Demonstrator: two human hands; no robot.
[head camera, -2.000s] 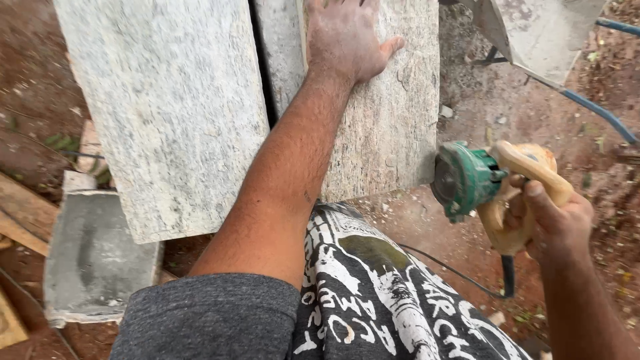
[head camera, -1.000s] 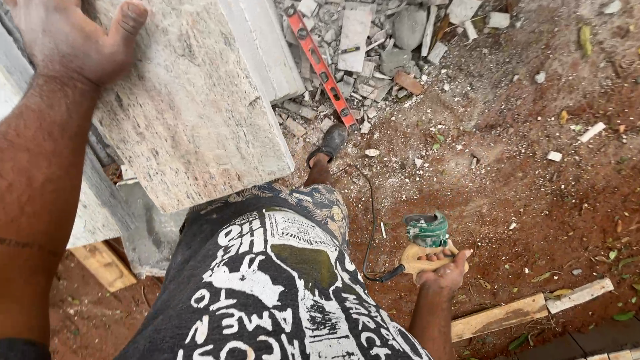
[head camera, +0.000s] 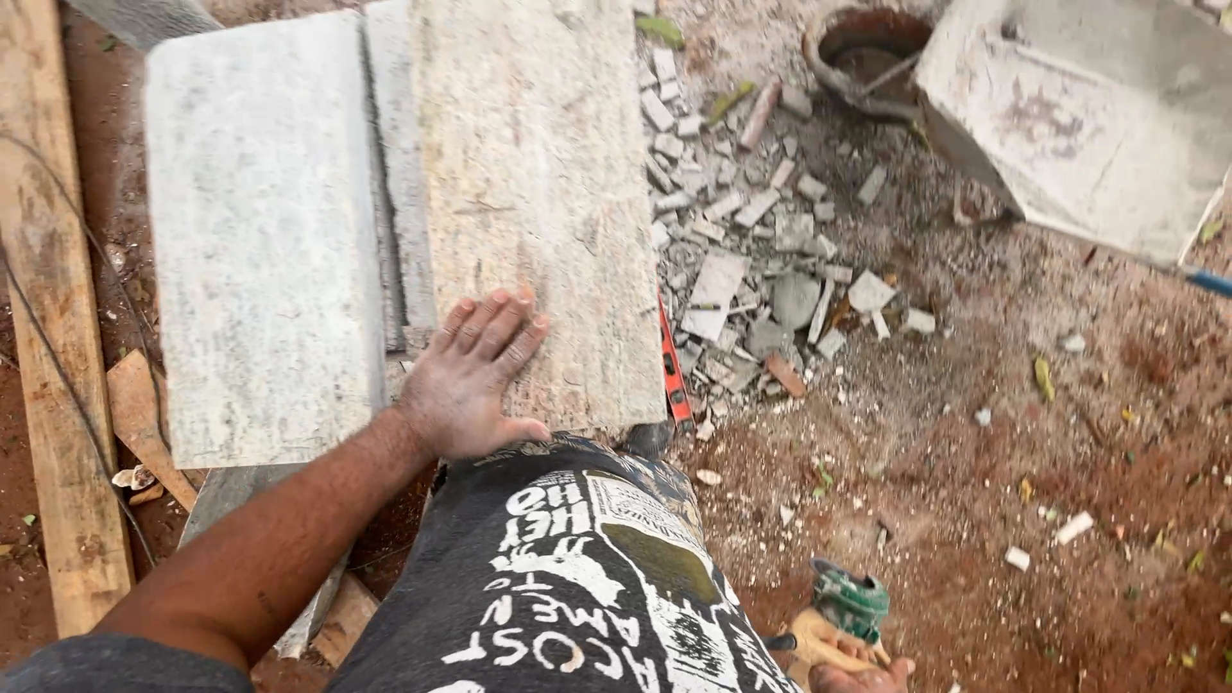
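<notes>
My left hand (head camera: 476, 380) lies palm down, fingers spread, on the near end of a rough beige stone slab (head camera: 539, 192). A paler grey-white slab (head camera: 265, 241) lies to its left, and a narrow grey slab (head camera: 399, 154) shows between the two. At the bottom edge my right hand (head camera: 857, 669) grips the cream-coloured handle of a corded power cutter with a green housing (head camera: 847, 602), low beside my body and away from the slabs. Its blade cannot be made out.
Stone offcuts (head camera: 760, 279) litter the red ground right of the slab, with an orange spirit level (head camera: 674, 366) partly under it. A round basin (head camera: 871, 58) and a dusty wheelbarrow tray (head camera: 1078, 125) stand at upper right. A wooden plank (head camera: 58, 318) and a cable lie left.
Two seconds ago the cutter was close to the slab's near right corner; now it is lower, away from the slab. My left hand now rests nearer the slab's near end. The view has swung about.
</notes>
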